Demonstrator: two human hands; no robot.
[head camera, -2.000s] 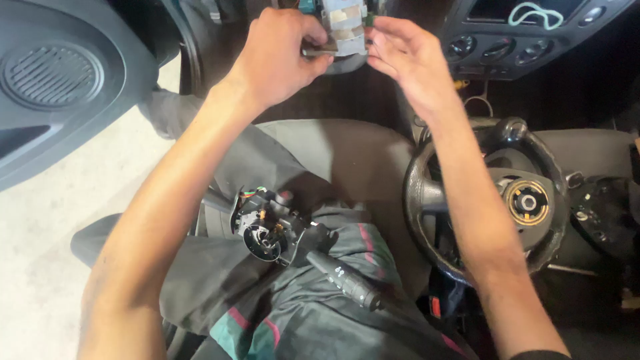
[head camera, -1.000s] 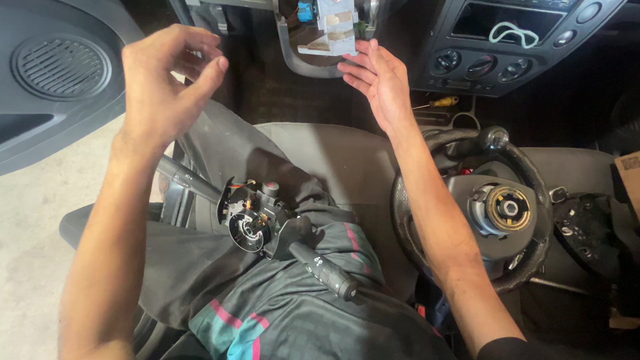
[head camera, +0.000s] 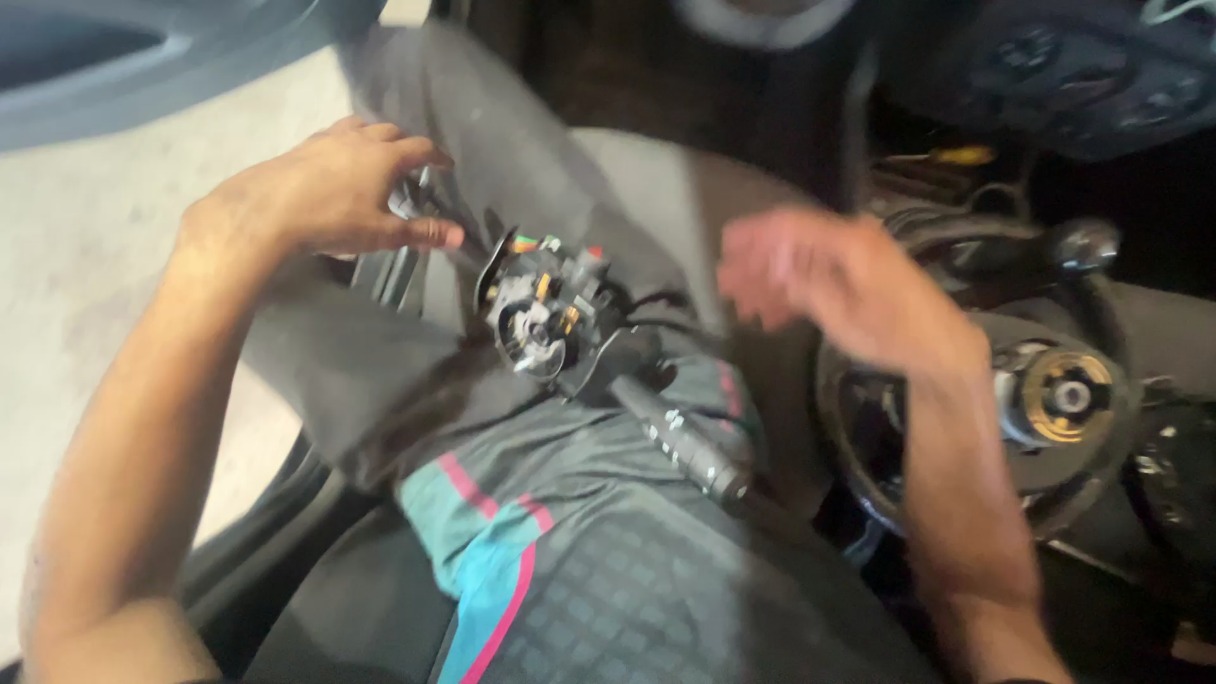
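Note:
A steering column switch assembly (head camera: 546, 318) lies on my lap, its round centre and wires facing up. One control stalk (head camera: 679, 437) points toward the lower right; the other stalk (head camera: 418, 195) reaches to the upper left, beside my left hand (head camera: 332, 195). The fingers of that hand are bent and apart around the stalk's end, and whether they touch it cannot be told. My right hand (head camera: 807, 275), blurred, hovers to the right of the assembly, with nothing visible in it. Right of that hand is a detached steering wheel (head camera: 1116, 332) with a round brass-coloured ring (head camera: 1069, 394) at its hub.
The door panel (head camera: 190, 66) is at the upper left, above the pale floor (head camera: 85, 237). A dashboard control panel (head camera: 1092, 76) is at the upper right. A yellow-handled tool (head camera: 959, 155) lies beyond the steering wheel. The grey seat (head camera: 646, 166) extends under my legs.
Both hands have come away from the column bracket and down toward my lap, the left one to the upper-left stalk. The view has tilted down.

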